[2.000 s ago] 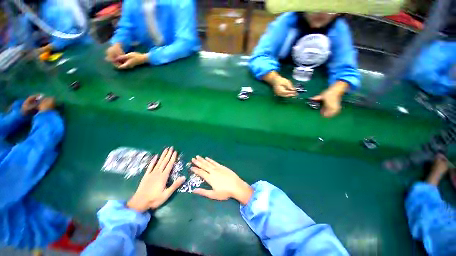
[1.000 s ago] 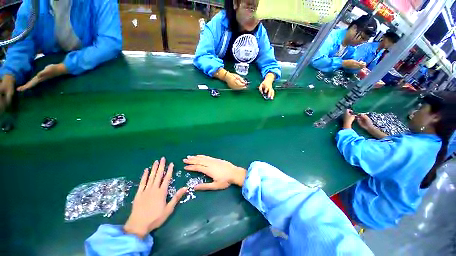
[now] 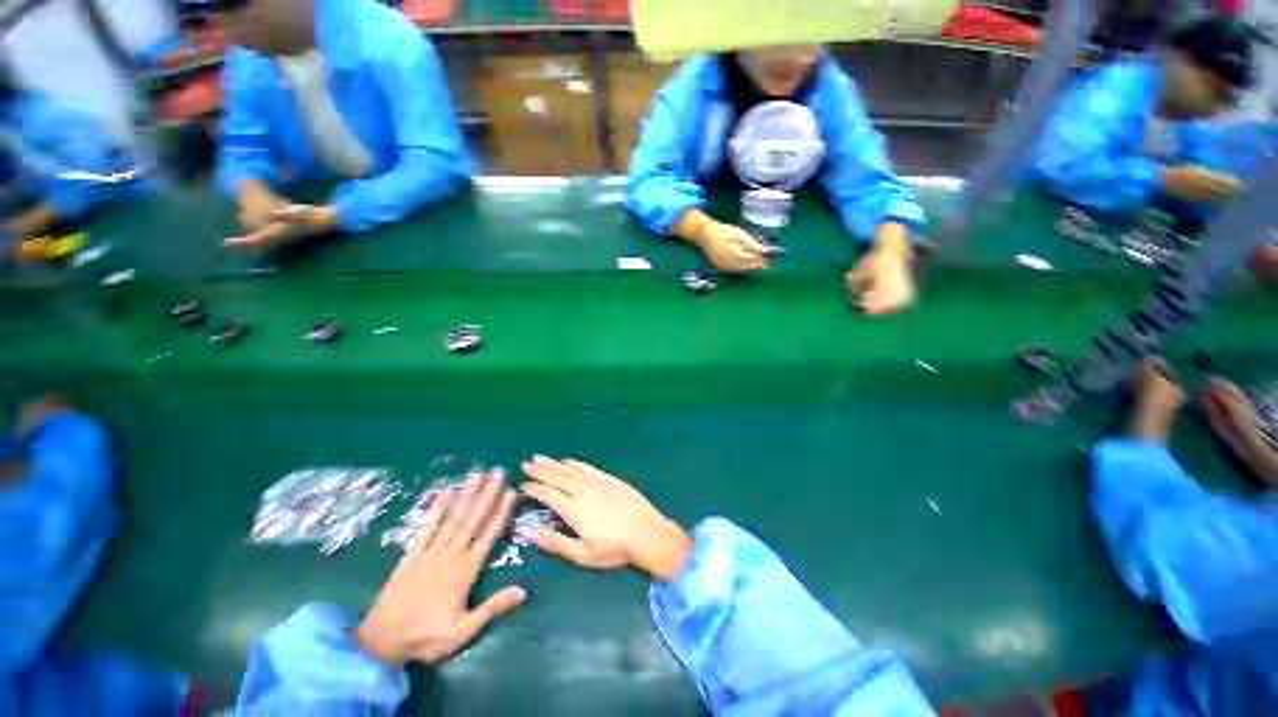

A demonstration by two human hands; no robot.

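Observation:
A loose pile of tiny silvery-white parts (image 3: 531, 524) lies on the dark green work surface (image 3: 785, 490), around and partly under my hands. My left hand (image 3: 446, 567) lies flat, palm down, over the pile, its fingers extended and thumb spread; it holds nothing that I can see. My right hand (image 3: 606, 516) is palm down at the pile's right side, its fingers extended and thumb apart, also with nothing visibly held. A clear shiny bag (image 3: 325, 506) of similar tiny parts lies left of the pile. What lies under my palms is hidden.
A brighter green conveyor belt (image 3: 589, 329) runs across beyond my hands and carries dark units (image 3: 463, 339). A white desk fan (image 3: 777, 146) stands on the far side. Workers in blue smocks sit opposite and at both sides. A metal post (image 3: 1170, 301) slants at right.
The camera view has swung back left from a second ago. My left hand has slid over more of the pile, and loose parts now show left of its fingers, towards the bag.

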